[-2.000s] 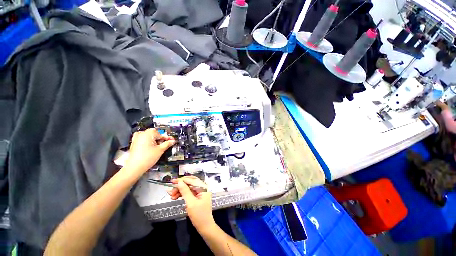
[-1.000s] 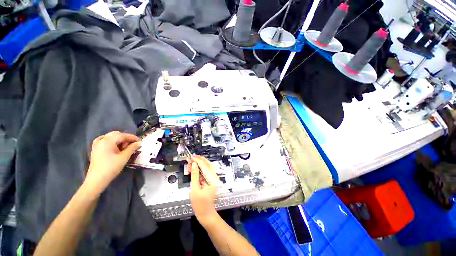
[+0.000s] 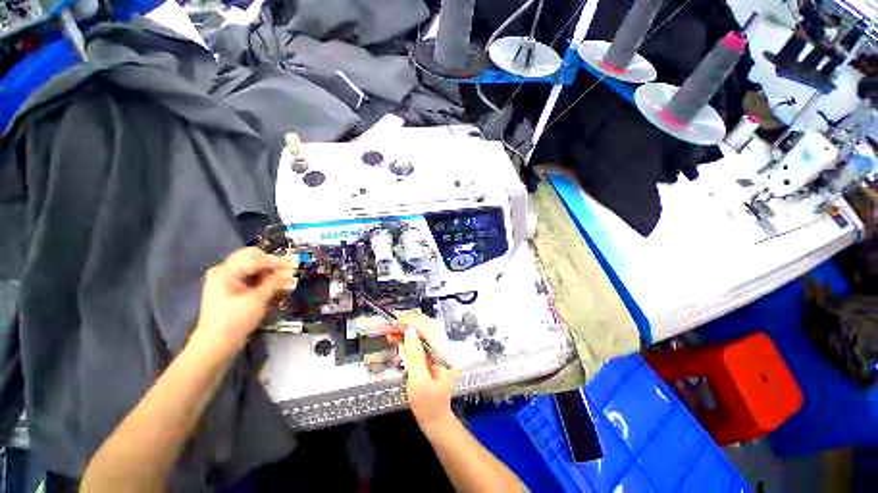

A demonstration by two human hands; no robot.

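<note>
The white overlock machine (image 3: 385,183) has its lower front open, with dark and shiny loopers and guides (image 3: 337,279) bare. My right hand (image 3: 424,361) holds thin metal tweezers (image 3: 380,308), their tip pointing up-left into the open works. My left hand (image 3: 241,294) is at the left end of the machine, thumb and fingertips pinched together beside the works. Whether it holds thread or the edge of a part is too small to tell. The dark control panel (image 3: 469,239) is lit.
Dark grey cloth (image 3: 125,193) is heaped left and behind. Grey thread cones (image 3: 708,82) stand on a blue stand behind right. Lint clumps (image 3: 486,337) lie on the bed. A blue crate (image 3: 635,424) with a phone (image 3: 578,424) and a red bin (image 3: 736,385) sit at right.
The white plate by my left hand, swung out one second ago, no longer shows there. My left hand has moved right, closer to the works. The tweezers went from low in front into the works.
</note>
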